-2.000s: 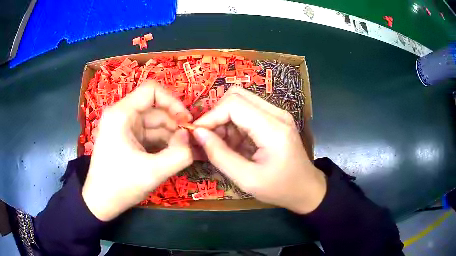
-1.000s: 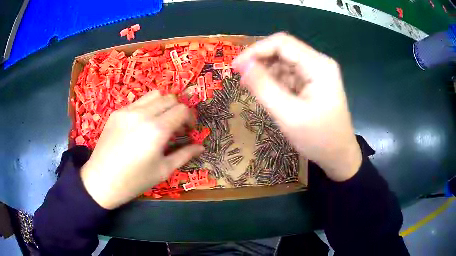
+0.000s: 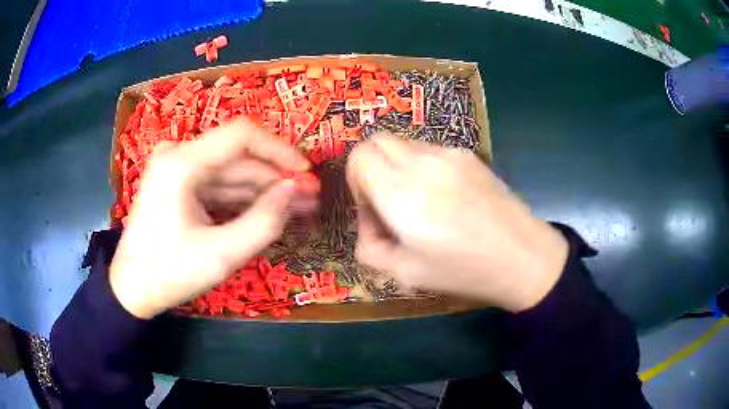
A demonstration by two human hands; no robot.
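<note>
A shallow cardboard tray point(image 3: 384, 309) holds heaped red plastic clips point(image 3: 180, 102) at left and top, and thin metal screws point(image 3: 453, 112) at right. My left hand point(image 3: 200, 216) is over the tray's left half, with a red clip point(image 3: 304, 185) between thumb and fingertips; the clip is blurred. My right hand point(image 3: 448, 220) is over the right half, blurred, fingers curled, a small gap from the clip. Whether it holds a screw cannot be seen. Both hands hide the tray's middle.
A blue plastic sheet point(image 3: 136, 32) lies at upper left, with a stray red clip point(image 3: 211, 48) beside it. A white strip point(image 3: 607, 30) and green surface run along the top right. A blue-grey cylinder point(image 3: 699, 86) is at the right edge. The tray lies on a dark shiny surface point(image 3: 591, 152).
Since one second ago my right hand has come down and left from the tray's upper right, closer to my left hand. My left hand has turned and now pinches a clip at its fingertips.
</note>
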